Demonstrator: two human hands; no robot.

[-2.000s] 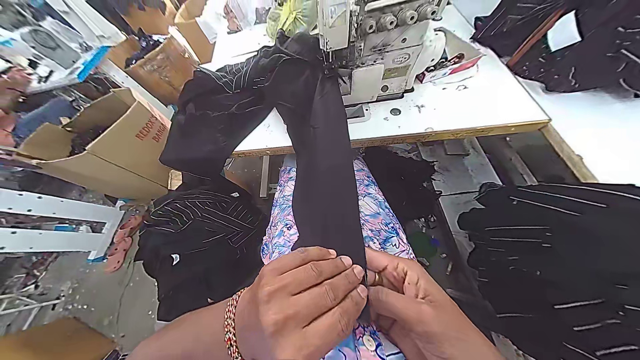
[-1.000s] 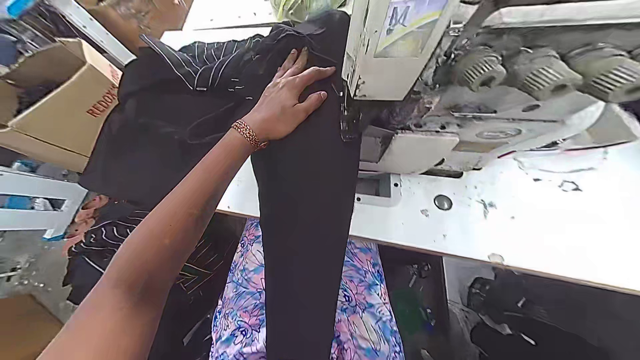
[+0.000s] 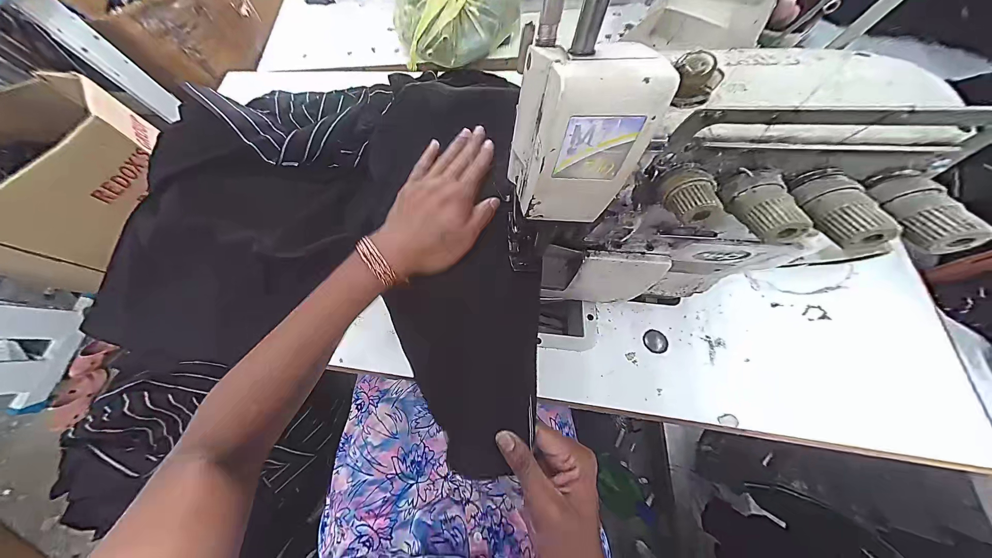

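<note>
Black fabric (image 3: 473, 333) lies over the white sewing table and hangs down from its front edge. Its right edge runs under the presser foot (image 3: 523, 248) of an overlock sewing machine (image 3: 593, 132). My left hand (image 3: 442, 205) rests flat on the fabric, left of the machine head, fingers spread and nothing gripped. Low in the view, my right hand (image 3: 558, 480) pinches the hanging lower end of the fabric by its right edge, thumb on top. Folded parts with white stripes (image 3: 310, 128) lie at the back left of the fabric.
A cardboard box (image 3: 70, 186) stands at the left. Behind the machine sits a green plastic bag (image 3: 457, 31). More black striped fabric (image 3: 147, 426) is piled below at the left. The white tabletop (image 3: 744, 364) extends right, with its front edge above dark cloth.
Two seconds ago both hands were together on the fabric's lower end. My left hand has since moved up beside the machine head. The view has moved nearer the machine.
</note>
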